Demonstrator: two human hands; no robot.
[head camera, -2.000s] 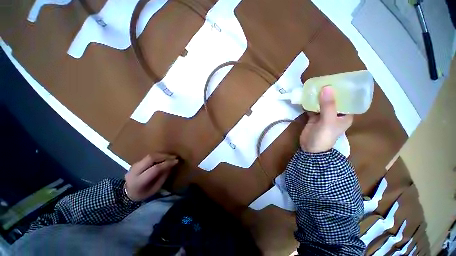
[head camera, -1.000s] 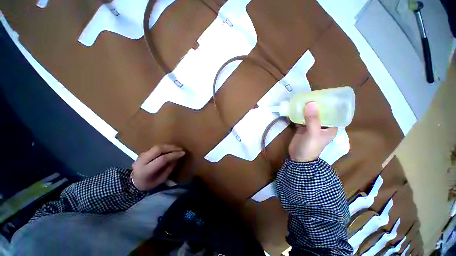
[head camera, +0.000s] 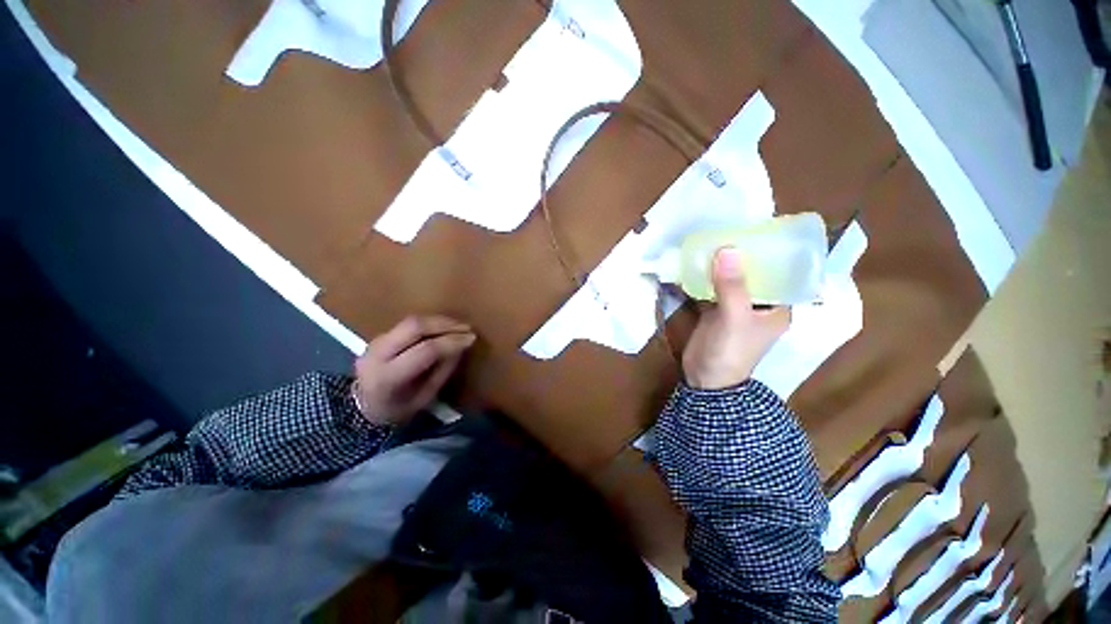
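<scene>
My right hand is shut on a translucent glue bottle with pale yellow liquid. The bottle lies nearly level, its white nozzle pointing left over a white shaped piece; I cannot tell if the tip touches. This piece lies on overlapping brown panels, with a thin brown handle arcing beside it and small outlined rectangles at the handle's ends. My left hand rests on the brown panel near its lower left edge, fingers curled together; no held thing shows.
Another white piece lies farther up the row. More white pieces overlap at the lower right. A hammer lies on grey-white sheets at the upper right. Tan board is at the right. The dark floor shows at the left.
My right hand has moved the bottle leftward along the white piece, from near the upper handle end towards the lower one. The view has shifted, and my left hand appears higher and farther right.
</scene>
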